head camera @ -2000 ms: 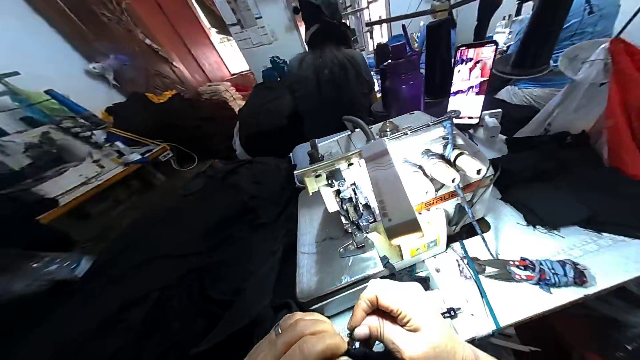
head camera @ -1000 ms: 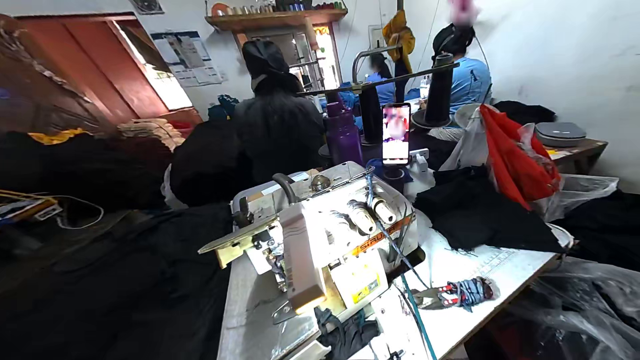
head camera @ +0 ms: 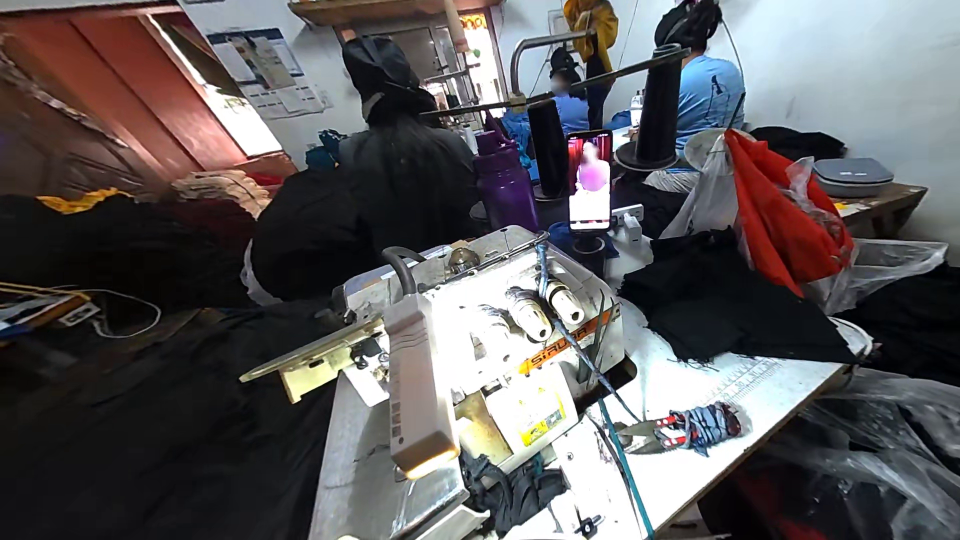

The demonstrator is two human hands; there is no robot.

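Neither of my hands can be made out; only a small pale sliver shows at the bottom edge, too little to identify. In front of me stands a Siruba overlock sewing machine [head camera: 487, 337], its work lamp [head camera: 421, 390] lit over the needle area. Dark cloth scraps [head camera: 514, 487] are bunched at its lower front. Thread snips with a cloth-wrapped handle [head camera: 697, 429] lie on the white table [head camera: 720, 390] to the right. Black fabric [head camera: 735, 300] rests behind them. A phone [head camera: 590, 180] with a lit screen stands upright behind the machine.
Black cloth [head camera: 150, 420] fills the left side. A purple bottle [head camera: 506, 184] and black thread cones [head camera: 660, 112] stand behind the machine. A person in dark clothing [head camera: 405, 172] sits ahead; others in blue [head camera: 709, 97] are farther back. A red bag [head camera: 787, 210] and clear plastic [head camera: 885, 450] are at the right.
Two seconds ago both hands were together at the machine's front edge, fingers on a small dark item; they have left the view. The view has tilted up and turned right.
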